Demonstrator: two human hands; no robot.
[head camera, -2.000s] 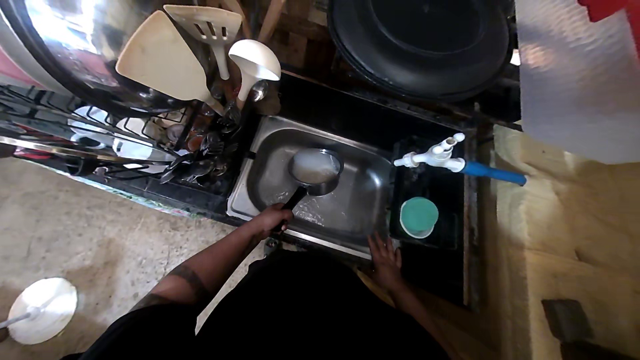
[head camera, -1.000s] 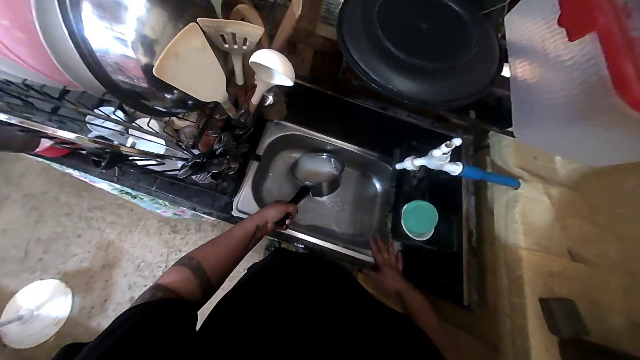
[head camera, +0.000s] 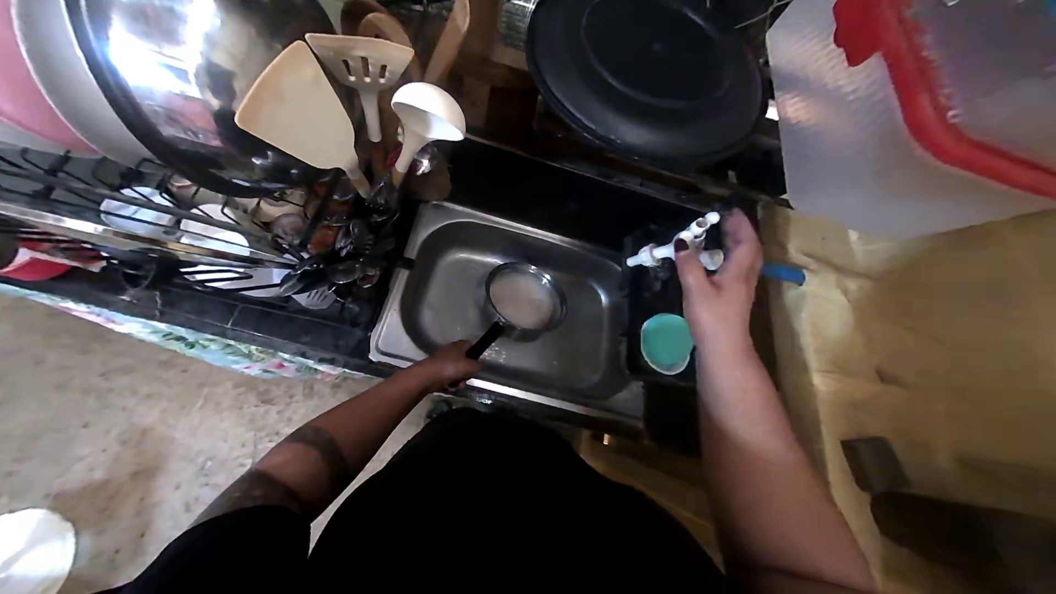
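Note:
My left hand (head camera: 452, 365) is closed around the black handle of a small metal saucepan (head camera: 525, 299), which holds cloudy liquid over the stainless steel sink (head camera: 577, 363). At the sink's right side, my right hand (head camera: 726, 264) is at the white plastic tap (head camera: 672, 246), thumb and fingers around its handle end; whether they press on it is unclear. A blue pipe (head camera: 784, 274) runs out to the right behind that hand. Just below the tap stands a round tub with green contents (head camera: 667, 343), beside my right wrist.
Left of the sink, a dish rack (head camera: 239, 256) holds cups and cutlery. Above it stand a slotted turner (head camera: 363, 66), a spatula (head camera: 301, 107) and a white ladle (head camera: 429, 111). A large black pan or lid (head camera: 652, 74) lies behind, with a red-rimmed plastic container (head camera: 924, 107) at upper right.
My right hand has gone from the sink's front edge up to the white tap. My left hand keeps hold of the saucepan over the sink.

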